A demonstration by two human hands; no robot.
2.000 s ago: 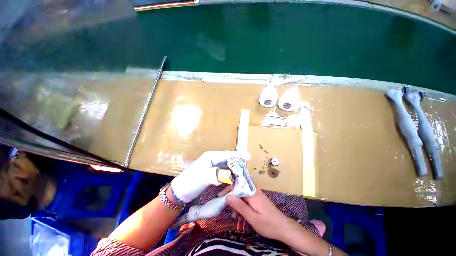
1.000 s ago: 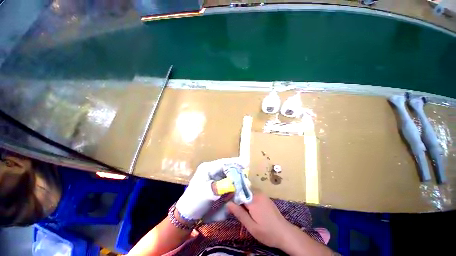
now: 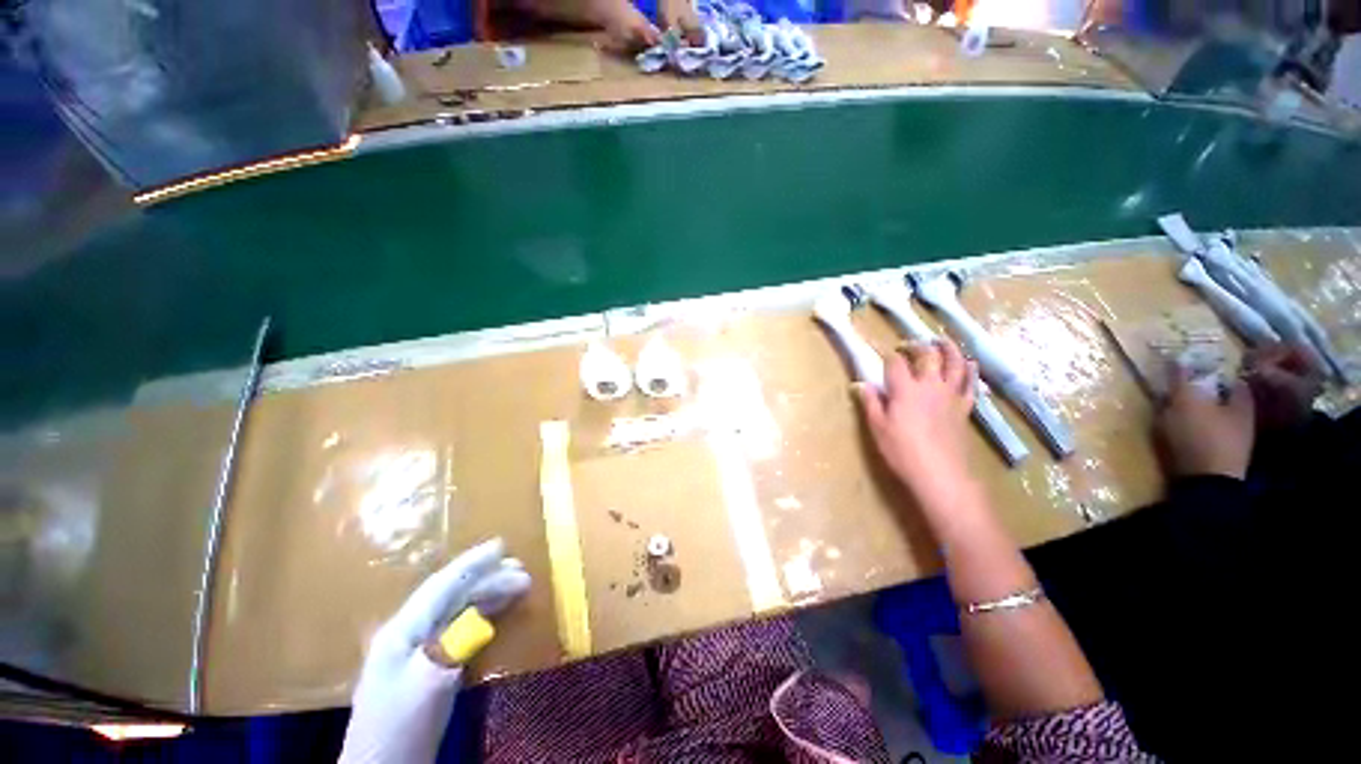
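Observation:
My left hand (image 3: 426, 642), in a white glove, is low at the left near the bench's front edge. Its fingers point forward, and a yellow-handled tool (image 3: 467, 636) is held in it with only the stub showing. My bare right hand (image 3: 921, 411) is at the row of pale grey moulded parts, its fingers around the shaft of the leftmost part (image 3: 851, 337). The hand hides that part's lower end. Two more grey parts (image 3: 1003, 370) lie just to its right, knobbed ends toward the belt.
Two white teardrop pieces (image 3: 606, 373), tape strips (image 3: 561, 537), a small pot (image 3: 658, 546) and dark specks lie mid-bench. A metal rod (image 3: 227, 508) lies left. A green belt (image 3: 597, 224) runs beyond. Another person's hands (image 3: 1206, 426) are at right near more grey parts (image 3: 1246, 291); others work across.
My hands have moved apart. My right hand has carried the grey part from my lap to the row at right. My left hand keeps the yellow-handled tool. The view has shifted right.

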